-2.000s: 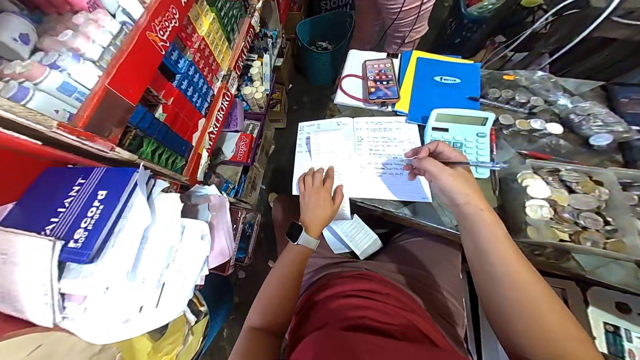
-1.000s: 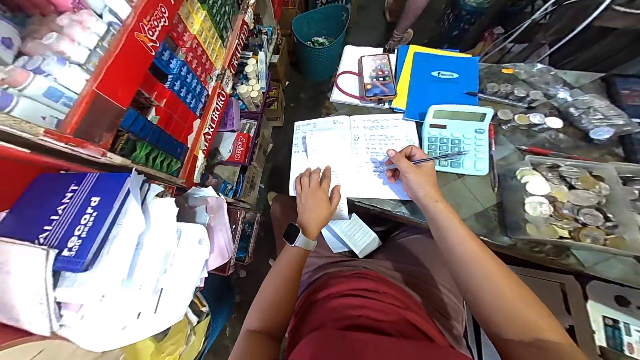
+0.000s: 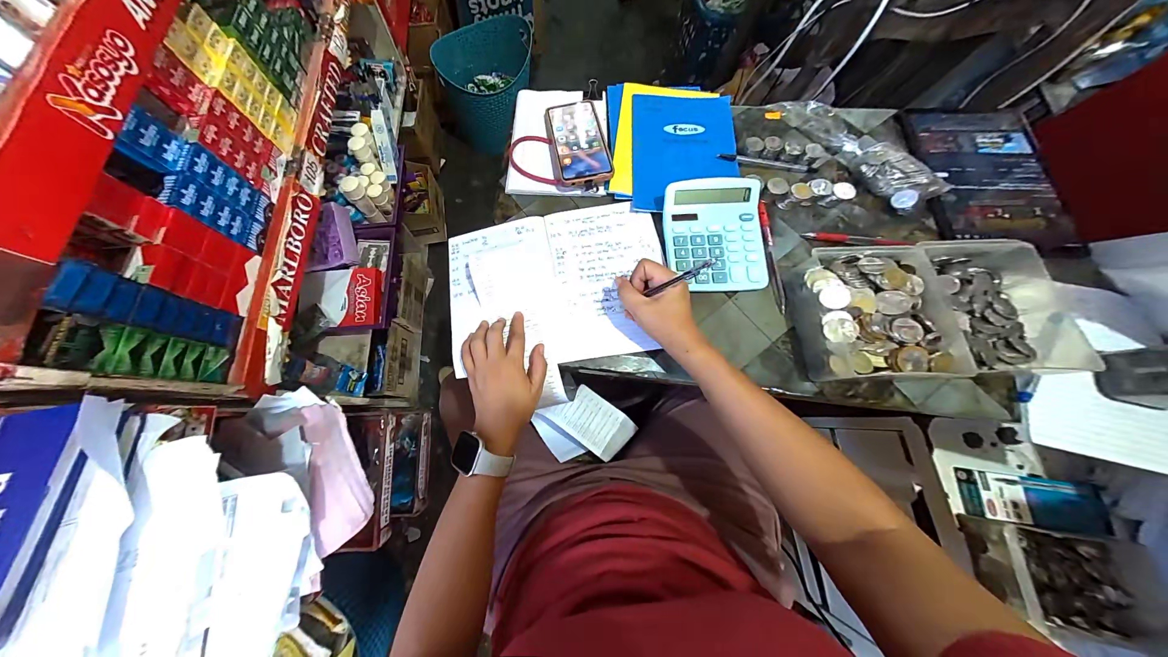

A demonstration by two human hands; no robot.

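An open notebook (image 3: 593, 310) with handwriting on its pages lies at the table's near edge. My right hand (image 3: 659, 306) grips a dark pen (image 3: 677, 277) over the right page, the pen's upper end slanting toward the light-blue calculator (image 3: 716, 233). Flat on the left page and a loose paper slip (image 3: 520, 287) rests my left hand (image 3: 502, 370), its fingers a little apart. Folded papers (image 3: 598, 422) hang below the notebook, over my lap. Beyond the notebook are a blue folder (image 3: 684, 160) and a smartphone (image 3: 578, 141) on white paper.
Right of the calculator stands a divided clear plastic tray (image 3: 954, 310) of coins, with a red pen (image 3: 853, 239) behind it. Bagged coins (image 3: 890, 169) lie farther back. Shelves of cigarette packs (image 3: 196, 201) and a paper stack (image 3: 182, 529) are at the left; a teal basket (image 3: 484, 91) stands behind.
Two seconds ago my right hand held the pen nearly level above the right page; now the hand is down on that page. My left hand stays on the left page.
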